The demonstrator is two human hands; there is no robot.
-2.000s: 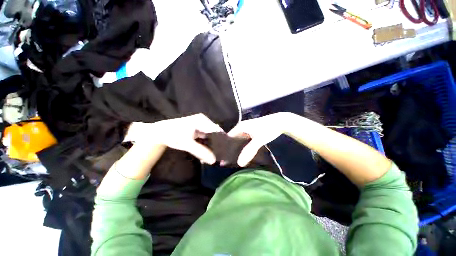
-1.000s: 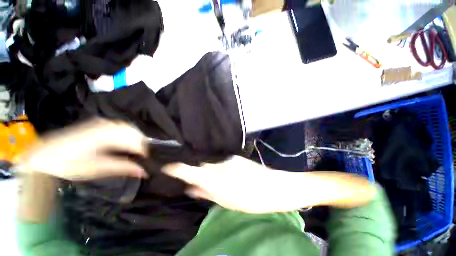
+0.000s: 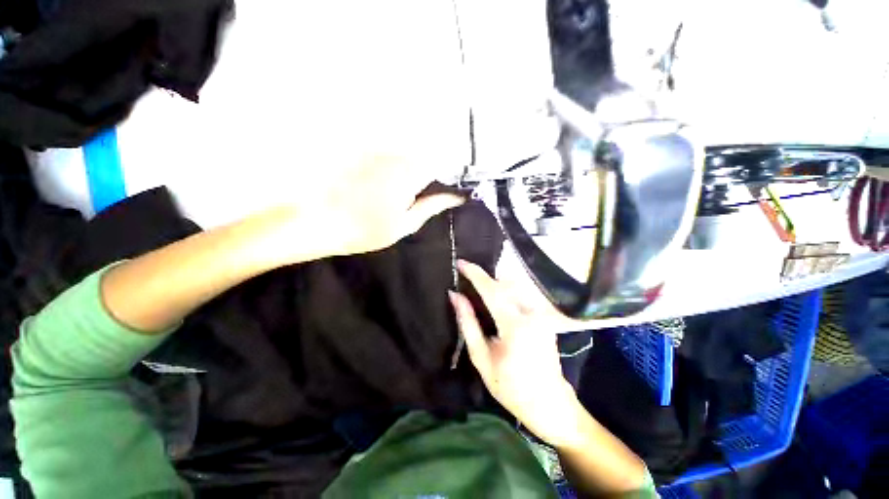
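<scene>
The dark brown cloth (image 3: 331, 312) lies over the table's front edge and the lap, its upper end at the needle area (image 3: 473, 180) of the white sewing machine (image 3: 770, 78). A thin white cord (image 3: 452, 244) runs along the cloth from the needle area towards the lap. My left hand (image 3: 390, 205) lies on the cloth just left of the needle area, its finger and thumb on the cloth. My right hand (image 3: 507, 341) is below the needle area, thumb and fingertip pinching the cloth edge by the cord. Overexposure blurs the left hand's outline.
Snips (image 3: 777, 214), a tan block (image 3: 814, 260) and red-handled scissors (image 3: 868, 210) lie at the right of the table. A blue basket (image 3: 780, 390) with dark cloth stands below it. Dark cloth (image 3: 107, 68) is heaped at upper left near a blue strip (image 3: 104, 168).
The view has shifted, and the machine head now covers the upper right. Both hands have moved from above the lap up to the needle area, with the cloth edge brought there.
</scene>
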